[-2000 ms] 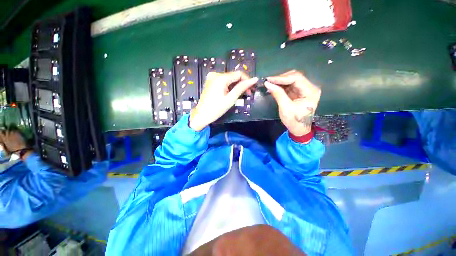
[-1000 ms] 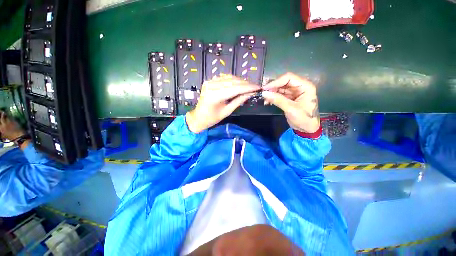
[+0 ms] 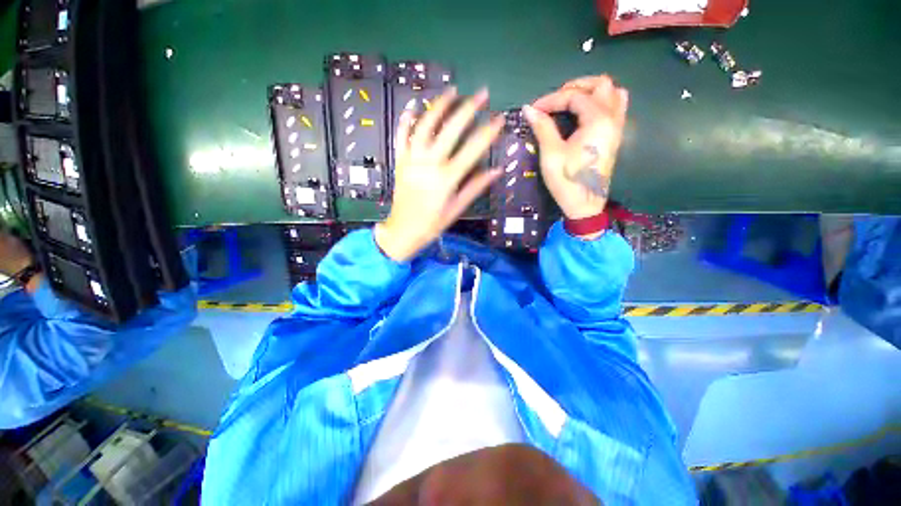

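Several black phone housings with white and yellow spots lie side by side on the green bench: one at the left (image 3: pixel 300 148), one beside it (image 3: pixel 356 128), a third partly under my left hand. Another housing (image 3: pixel 516 188) lies apart at the right, nearest the bench edge. My left hand (image 3: pixel 443 163) is spread, slightly blurred, with nothing seen in it. My right hand (image 3: pixel 578 143) is at the top end of the right housing, thumb and index finger together. Whether it pinches a small part is too small to tell.
A red parts bin (image 3: pixel 674 18) with white contents is at the top right, with small glinting components (image 3: pixel 722 57) below it. A stack of black carrier trays (image 3: pixel 109 158) stands at the left. Other people's blue sleeves show at both sides. A dark speckled rectangle (image 3: pixel 654 234) lies below the bench edge.
My hands have parted; the left opened and moved left. My right hand moved up to the top of the right housing. That housing now lies lower and apart from the others.
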